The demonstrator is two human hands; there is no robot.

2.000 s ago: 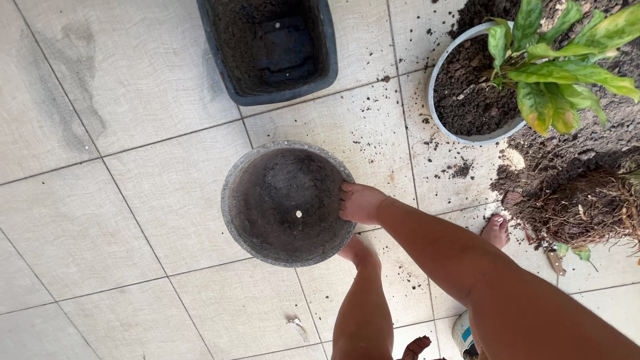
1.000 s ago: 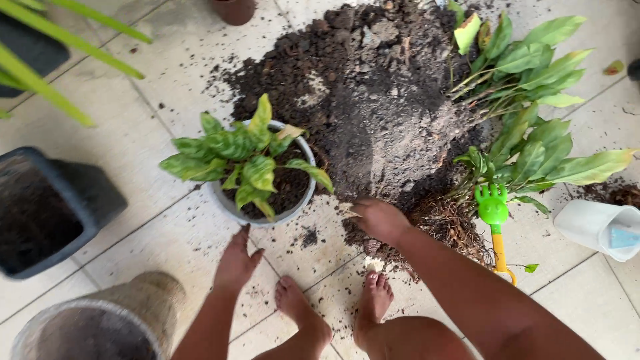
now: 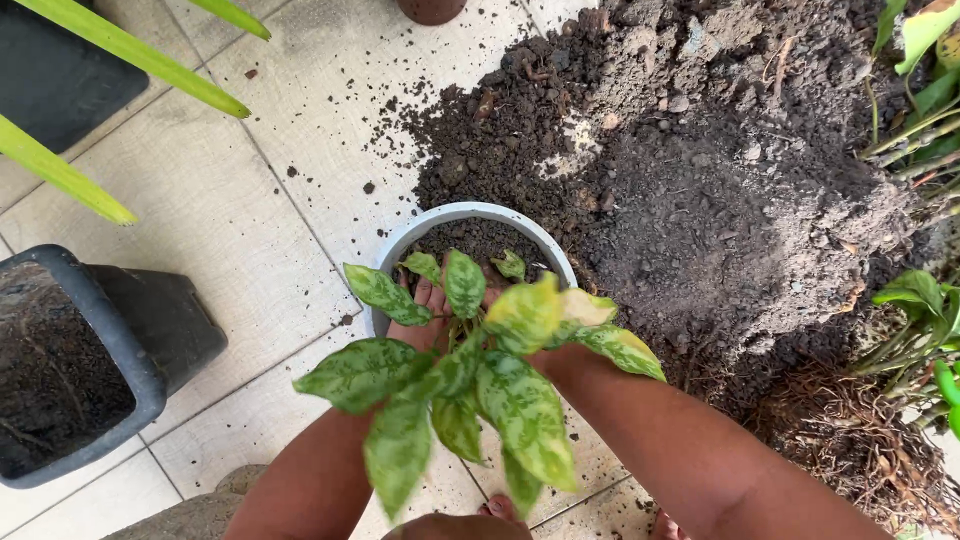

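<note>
A variegated green leafy plant (image 3: 457, 367) stands in a round, pale pot (image 3: 559, 259) with dark soil inside, its leaves spread over my forearms. Both hands reach into the pot under the leaves. My left hand (image 3: 431, 304) is on the soil at the left of the stems, its fingers partly visible. At the right of the stems my right hand (image 3: 495, 292) is mostly covered by leaves. Whether either hand grips the stems is hidden. Beside the pot, a heap of loose soil (image 3: 697, 217) touches its right side.
A black square planter (image 3: 146, 360) lies at the left, and a grey round pot (image 3: 202, 510) at the bottom left. Plants with bare roots (image 3: 855, 442) lie at the right, near a green toy rake (image 3: 949, 394). A brown pot (image 3: 433, 9) is at the top. My feet are below.
Both hands have moved into the pale pot, one from its near edge and the other from the soil heap. Two seconds ago a hand was on the grey round pot. The view has shifted.
</note>
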